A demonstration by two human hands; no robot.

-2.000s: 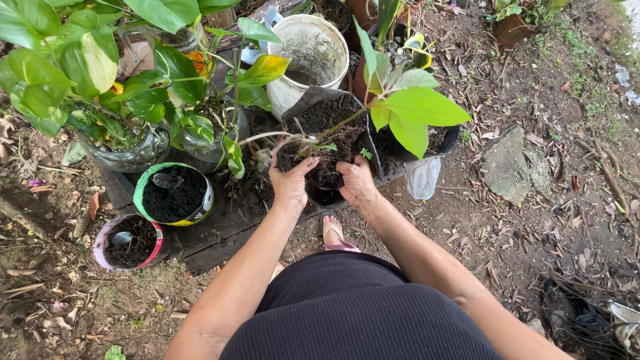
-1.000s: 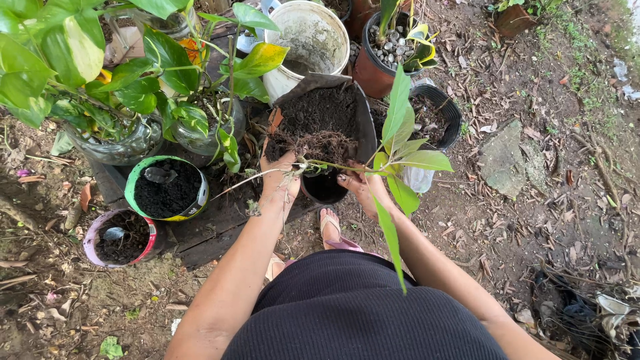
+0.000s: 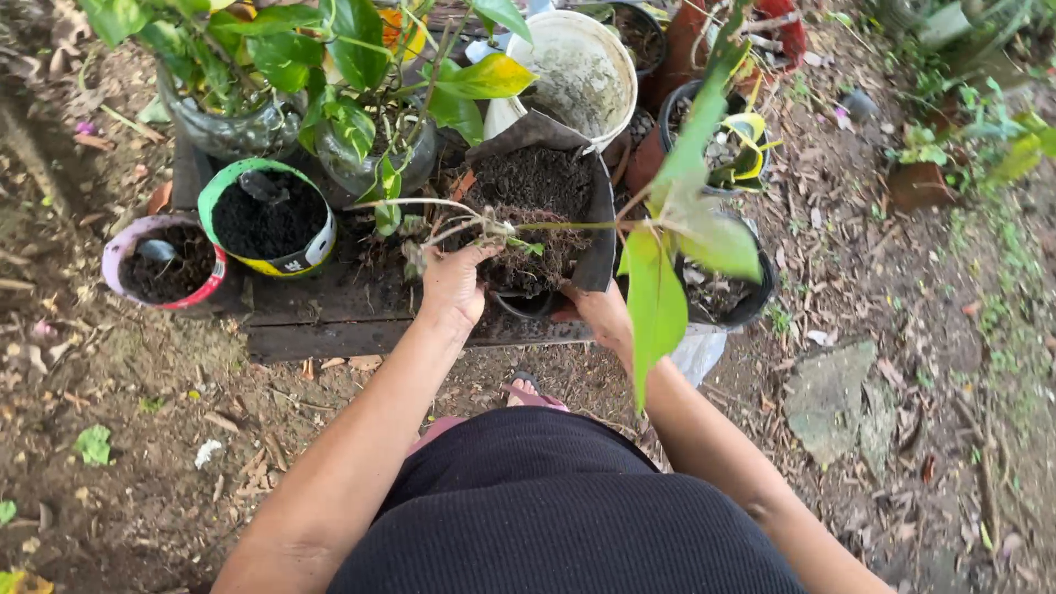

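Observation:
A plant with large green leaves (image 3: 657, 293) lies with its stem pointing right, its root ball (image 3: 536, 260) over the near side of a dark, soft-walled container of soil (image 3: 536, 177). My left hand (image 3: 454, 285) is at the left of the roots, thumb and fingers at the base of the stem. My right hand (image 3: 598, 312) is at the right, beside the container's wall, its fingertips partly hidden; its exact hold is unclear. Between the hands, below the roots, shows the rim of a small black pot (image 3: 528, 307).
Two cut containers of soil, one green-rimmed (image 3: 268, 216) and one pink (image 3: 169, 264), stand at the left on dark wooden boards (image 3: 330, 309). Glass vessels with leafy plants (image 3: 231, 124), a dirty white bucket (image 3: 577, 74) and black pots (image 3: 730, 276) stand around the soil container.
Two seconds ago the leaves stood higher at the upper right; the plant has since tipped over, its leaves hanging over my right forearm. My hands remain on either side of the roots.

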